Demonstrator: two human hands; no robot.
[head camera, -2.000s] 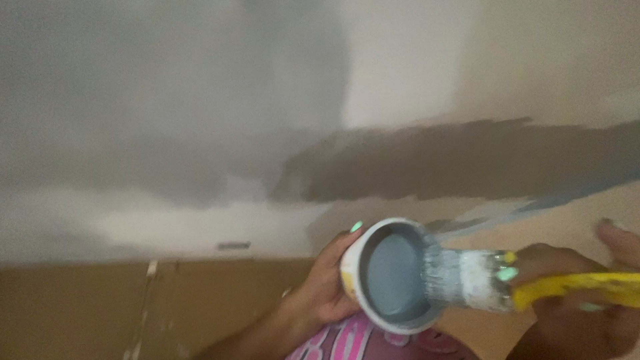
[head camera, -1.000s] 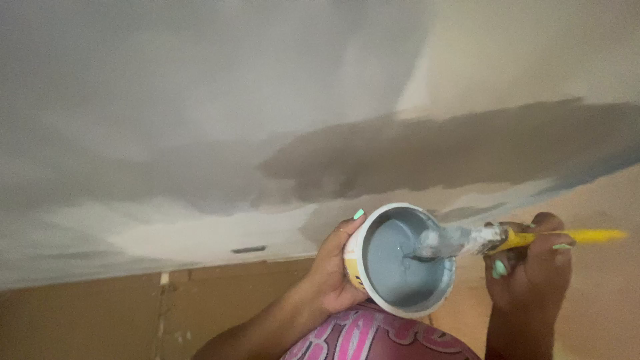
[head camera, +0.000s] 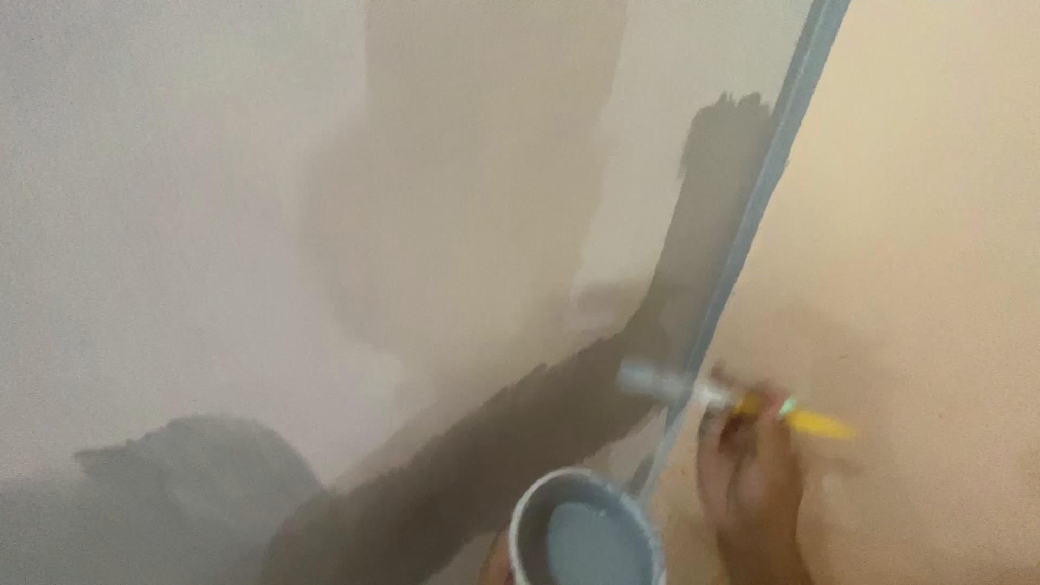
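Observation:
At the bottom of the view, my left hand (head camera: 497, 561) holds a white round tub (head camera: 520, 528) with grey-blue paint (head camera: 597, 540) inside; most of that hand is hidden by the tub or below the edge. To the right, my right hand (head camera: 751, 463) grips a paintbrush by its yellow handle (head camera: 821, 423). The blurred, paint-covered bristles (head camera: 642, 379) point left, over the corner beside a darker painted band (head camera: 496, 439). Whether they touch the wall cannot be told.
A pale wall (head camera: 203, 244) with uneven patches fills the left and middle. A blue-grey strip (head camera: 760, 195) runs steeply along the corner, where a peach-coloured wall (head camera: 918, 203) adjoins on the right. A darker grey patch (head camera: 203, 471) lies at lower left.
The brush has left the tub, where its bristles were, and is now up by the corner strip in my right hand. The view has turned strongly.

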